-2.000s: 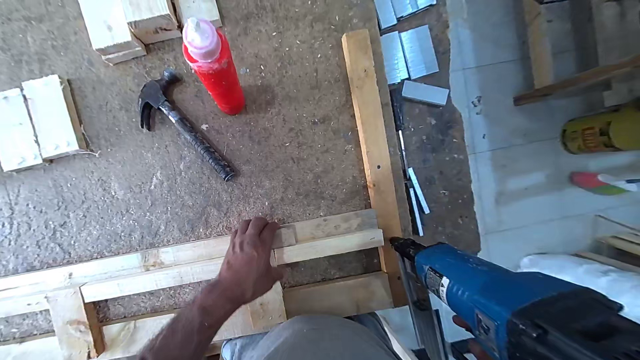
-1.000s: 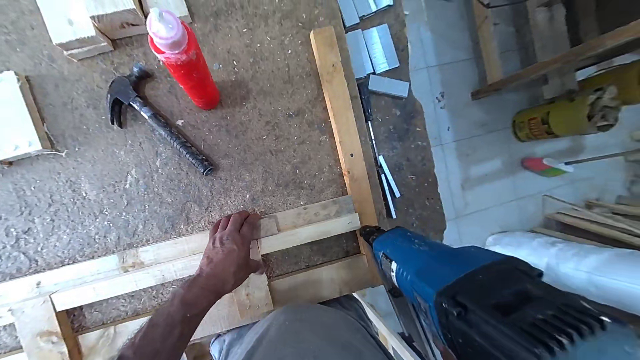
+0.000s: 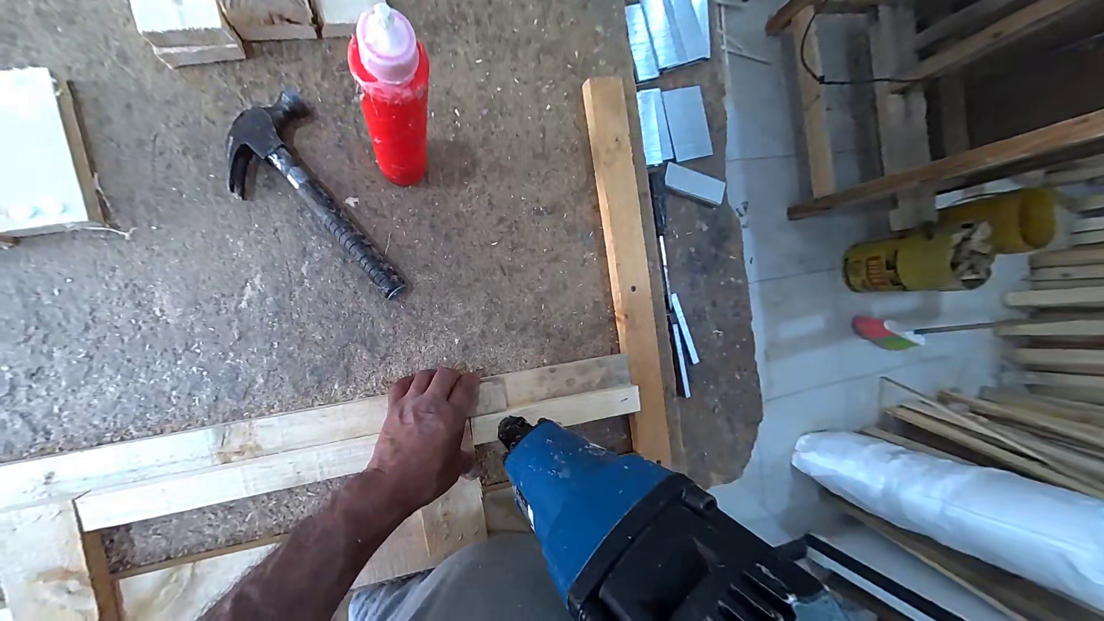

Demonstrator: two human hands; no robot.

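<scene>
My left hand (image 3: 427,435) grips the wooden slats of a frame (image 3: 293,435) lying along the front of the worktable, its fingers curled over the far edge. Just right of that hand, the nose of a blue and black nail gun (image 3: 586,509) is at the nearer slat. My right hand is not visible; the tool's body and the lower edge hide or cut it off. A claw hammer (image 3: 315,194) with a wrapped handle lies farther back, beside a red bottle (image 3: 395,121) with a pink and white top. The slats' right ends meet an upright wooden batten (image 3: 625,259).
Wood blocks (image 3: 185,30) lie at the back left, a pale board (image 3: 43,151) at the left. Metallic strips of staples or nails (image 3: 687,121) lie beyond the batten. Past the table edge are yellow cans (image 3: 914,259), a white roll (image 3: 949,509) and stacked timber (image 3: 1052,354).
The nail gun's nose has moved left along the slats, from beside the batten to near my left hand. My left hand still holds the slats.
</scene>
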